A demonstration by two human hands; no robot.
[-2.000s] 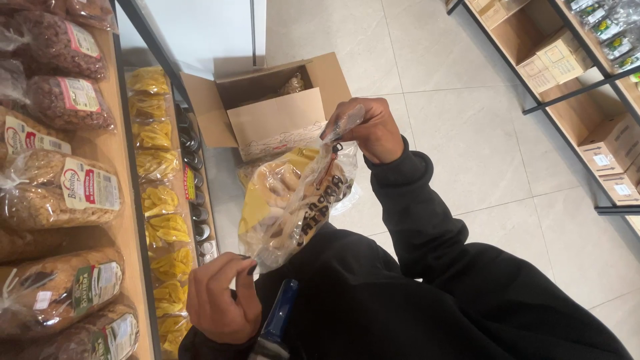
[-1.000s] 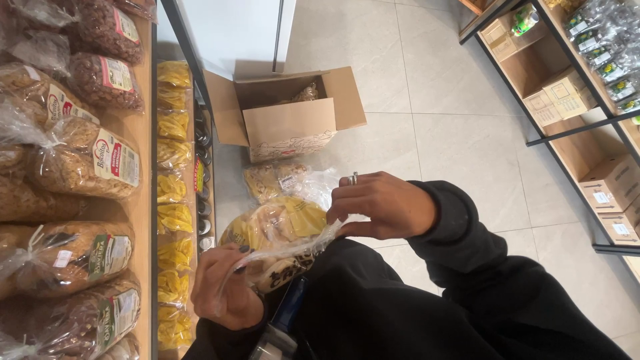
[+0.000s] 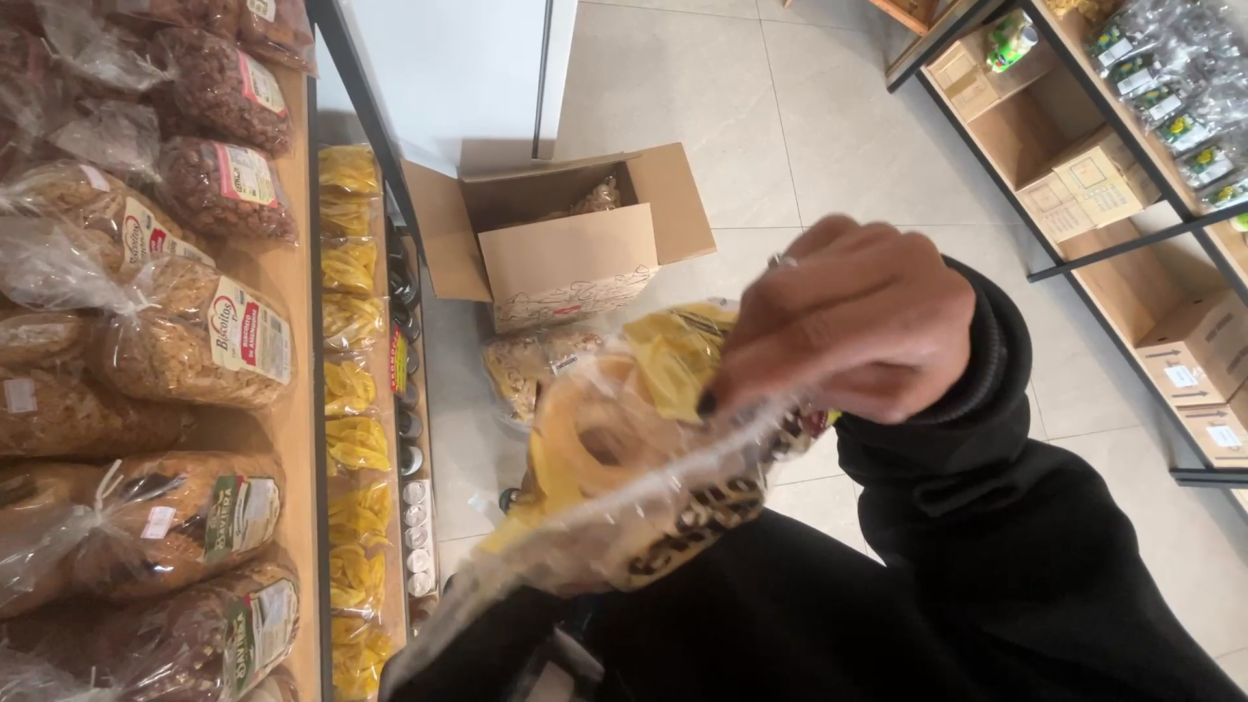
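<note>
A clear plastic bag with yellow and dark print [image 3: 634,468] is held up in front of me, with pale ring-shaped pieces showing inside. My right hand [image 3: 848,322] is at its upper right, fingers closed on the plastic beside a yellow printed part. The bag's long open edge runs slanting toward the lower left and is blurred. Behind the bag my left hand is almost wholly hidden; only the black sleeve [image 3: 478,634] shows clearly at the lower left. Beyond the bag, a clear bag of snacks [image 3: 517,375] lies on the floor beside an open cardboard box [image 3: 570,263].
A wooden shelf [image 3: 300,390] at left holds bagged biscuits [image 3: 195,341]; yellow packets [image 3: 353,380] stand on a lower shelf beside it. A white panel [image 3: 458,68] rises behind the box. Across the tiled floor [image 3: 682,88], a metal-framed shelf [image 3: 1102,258] holds cartons and bagged goods.
The view has moved closer to the held bag. My left hand, seen earlier gripping the bag's lower left edge, is now hidden behind it. My right hand still holds the bag.
</note>
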